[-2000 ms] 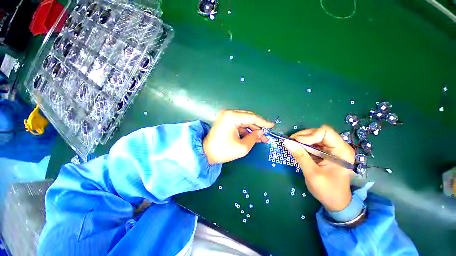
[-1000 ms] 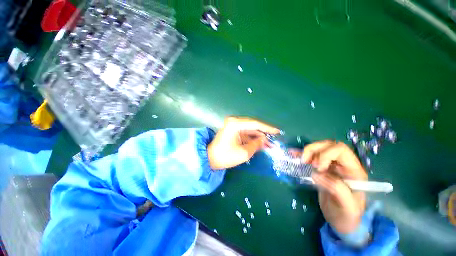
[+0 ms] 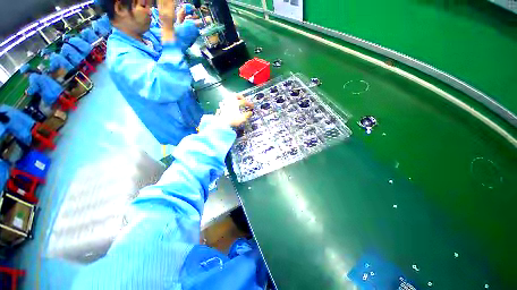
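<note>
My left hand (image 3: 236, 111) is at the near-left edge of the clear blister tray (image 3: 272, 154), over its pockets. The fingers are bright and small, and I cannot tell whether they hold anything. The tray pockets hold dark, round units. My right hand is not in view. The blue-backed pad sheet (image 3: 381, 276) lies on the green bench at the bottom edge, partly cut off, with a few small white squares on it.
A red container (image 3: 255, 71) stands beyond the tray. A round unit (image 3: 368, 122) lies right of the tray. Tiny white pads are scattered at the lower right. A person in blue (image 3: 148, 73) sits at the left beside a dark machine (image 3: 223, 34). More workers are farther left.
The view has swung left and up. My left hand has moved from beside the pad sheet to the tray. My right hand and the pale stick-like tool have left the picture.
</note>
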